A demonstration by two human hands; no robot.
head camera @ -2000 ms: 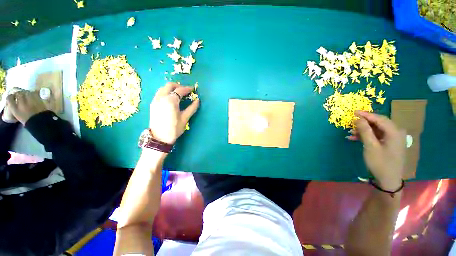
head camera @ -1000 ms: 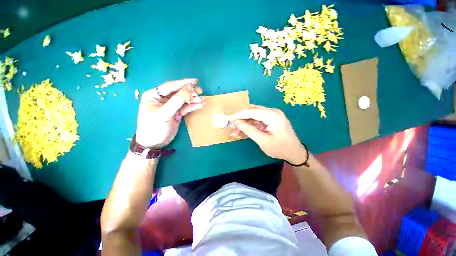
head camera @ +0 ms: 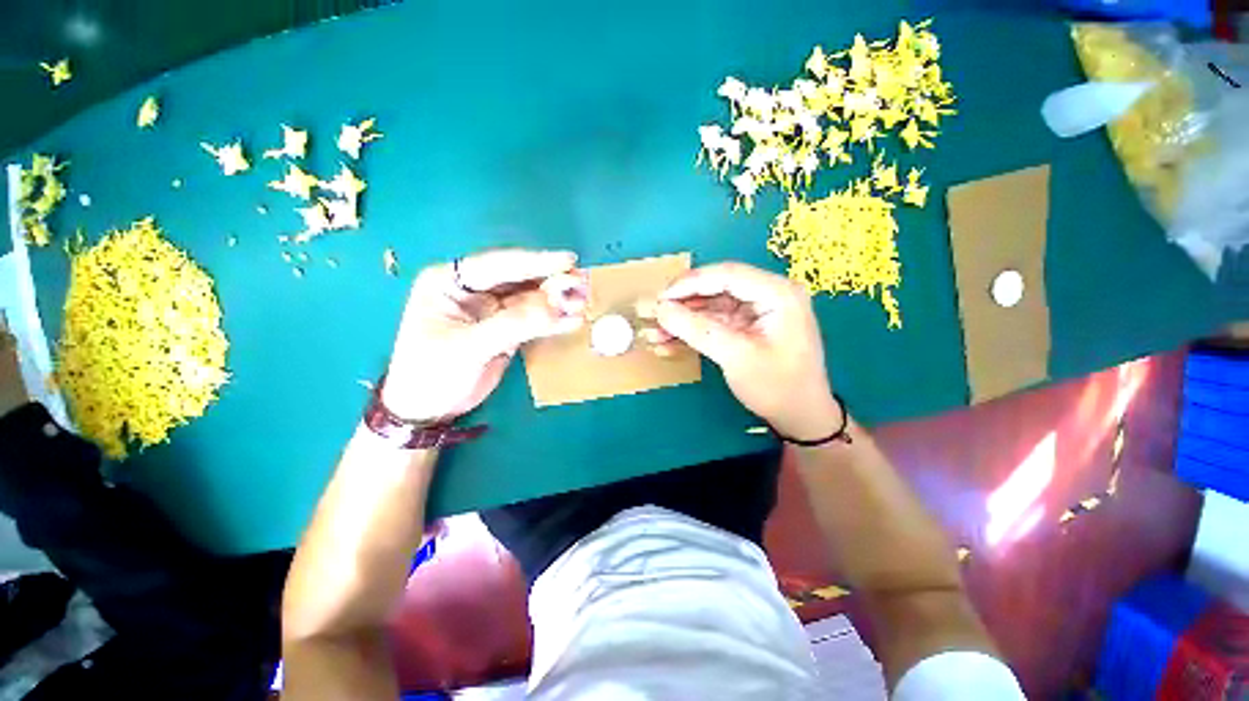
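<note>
My left hand (head camera: 473, 329) is over the left edge of the cardboard piece (head camera: 562, 377), its fingertips pinched on a small whitish part (head camera: 566, 292). My right hand (head camera: 753, 342) is over the cardboard's right side, thumb and fingers pinched together; a tiny yellowish sliver seems to show at the tips but is blurred. The fingertips of both hands are apart. The white glue dab (head camera: 612, 334) lies on the cardboard between them. The small heap of yellow slivers (head camera: 838, 243) lies beyond my right hand, with the loose body parts (head camera: 829, 110) spread above it.
A large yellow heap (head camera: 137, 336) lies at left, a few pale pointed parts (head camera: 295, 181) upper left. A second cardboard strip (head camera: 1004, 342) with a white round, a whitish bottle (head camera: 1092, 107) and a plastic bag (head camera: 1164, 137) are at right. A person's dark sleeve (head camera: 69, 507) is at lower left.
My right hand has gone from the small sliver heap to the cardboard, and my left hand has come to the cardboard from the left. Since one second ago, my right fingertips have moved slightly off the glue dab.
</note>
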